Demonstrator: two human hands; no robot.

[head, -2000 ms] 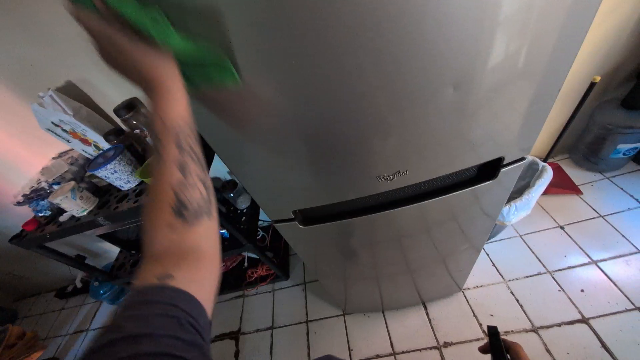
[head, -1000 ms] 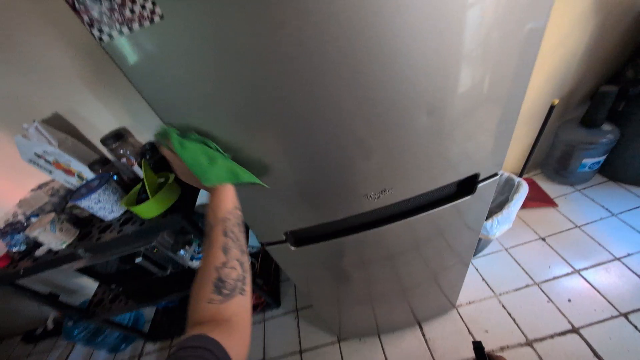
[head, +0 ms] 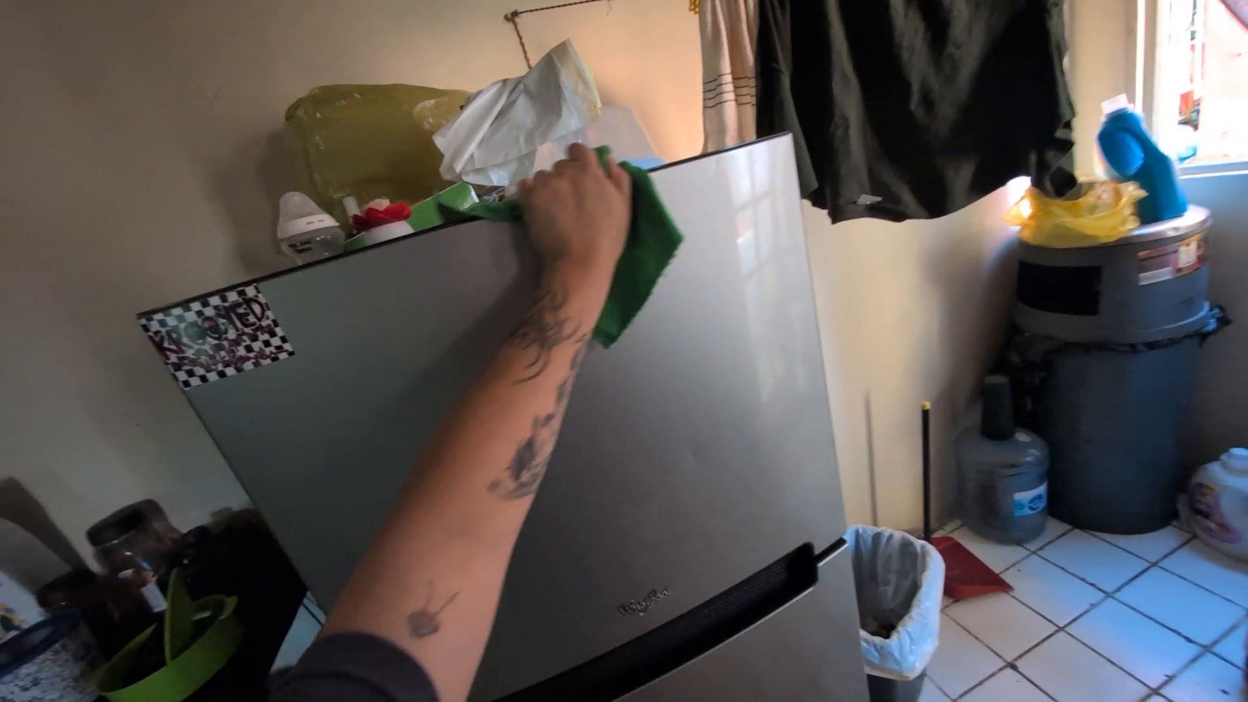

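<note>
My left hand (head: 577,210) grips a green cloth (head: 645,249) at the top edge of a Whirlpool refrigerator's stainless upper door (head: 682,419). Part of the cloth hangs down the door to the right of the hand, and a narrow strip reaches left along the edge. A checkered sticker (head: 216,334) is on the door's upper left corner. The dark recessed handle (head: 721,609) runs low across the front. My right hand is out of view.
On the refrigerator lie a white plastic bag (head: 522,117), a yellowish bag (head: 370,146) and small items. A lined bin (head: 892,595), red dustpan (head: 965,567), water jug (head: 1002,478) and large gray bin (head: 1111,419) stand right. Green bowls (head: 175,653) are lower left.
My left hand has moved with the green cloth from the upper door's lower left side up to its top edge. The view has tilted upward. The right hand has left the view.
</note>
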